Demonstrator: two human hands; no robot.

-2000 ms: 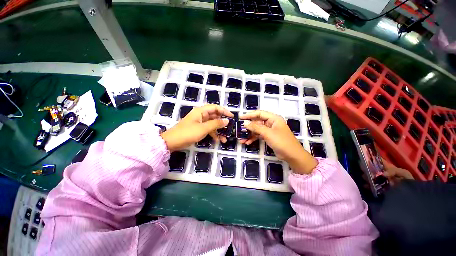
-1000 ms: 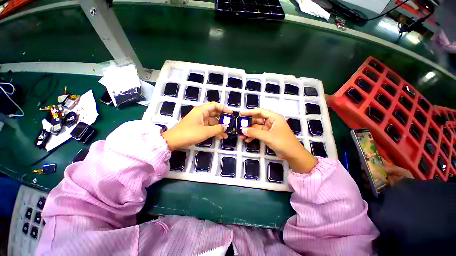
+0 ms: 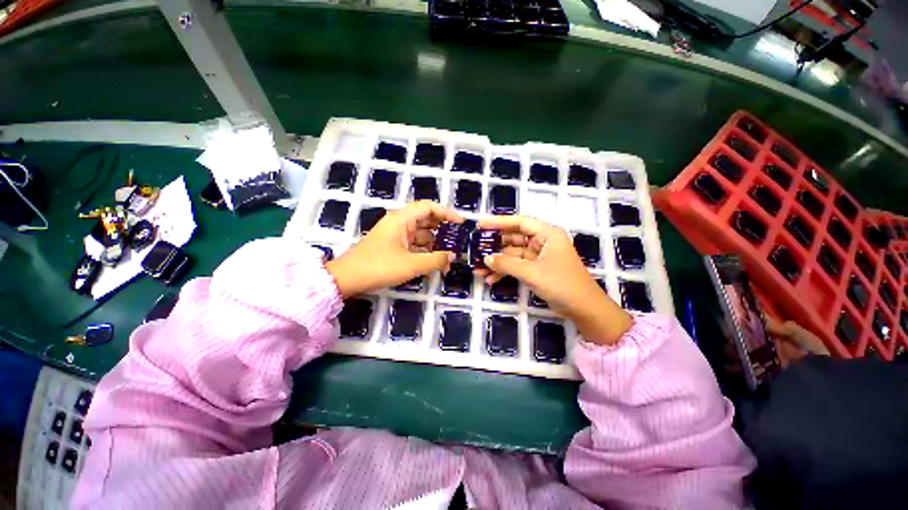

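Note:
My left hand [image 3: 396, 249] holds a small black watch unit [image 3: 453, 237] between thumb and fingers. My right hand [image 3: 538, 261] holds another black watch unit [image 3: 485, 243] beside it. The two units are side by side, close together, above the middle of the white component tray [image 3: 468, 362]. Faint light marks show on both faces. Whether the units touch cannot be told. Many like units lie in the tray's pockets, and my hands hide some of them.
A red component tray [image 3: 679, 198] is at right, near a neighbour's hand [image 3: 796, 340] with a smartphone [image 3: 742, 317]. At left, loose parts [image 3: 117, 234] lie on white paper, by loose watch units [image 3: 165, 262]. A metal post [image 3: 227, 75] and black tray [image 3: 498, 14] are beyond.
The two units have turned from nearly edge-on to face up. Their faces showed bright white patches one second ago and are now dark with faint marks. The neighbour's phone screen has changed.

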